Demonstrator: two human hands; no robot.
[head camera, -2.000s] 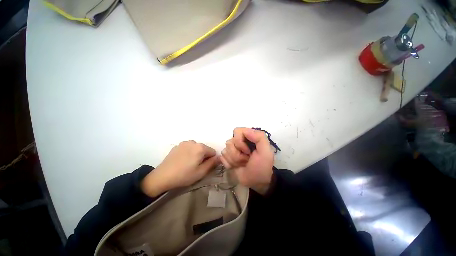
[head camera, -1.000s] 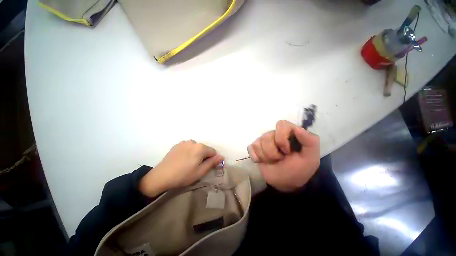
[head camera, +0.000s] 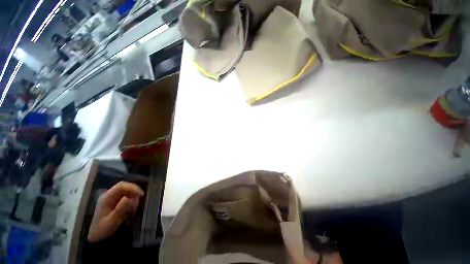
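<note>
The beige-taupe bag (head camera: 190, 221) stands open-mouthed at the near table edge, with a printed label inside and a pale tag at its right side. My left hand (head camera: 116, 209) is off the bag, left of the table, with its fingers curled; nothing shows in it, but its palm is hidden. My right hand (head camera: 322, 257) is low by the bag's right side, mostly cut off by the bottom edge; its grip is hidden. The pointed tool is not visible.
Taupe pieces with yellow edges (head camera: 278, 56) lie at the table's back, with a larger heap (head camera: 381, 31) to the right. A red pot (head camera: 446, 114) stands far right. A brown carton (head camera: 152, 113) and a wooden-edged bin (head camera: 85, 206) are left of the table.
The view has swung left and up. My left hand has let go of the bag and moved left, off the table. My right hand has dropped to the bottom edge. The bag's mouth has opened wider.
</note>
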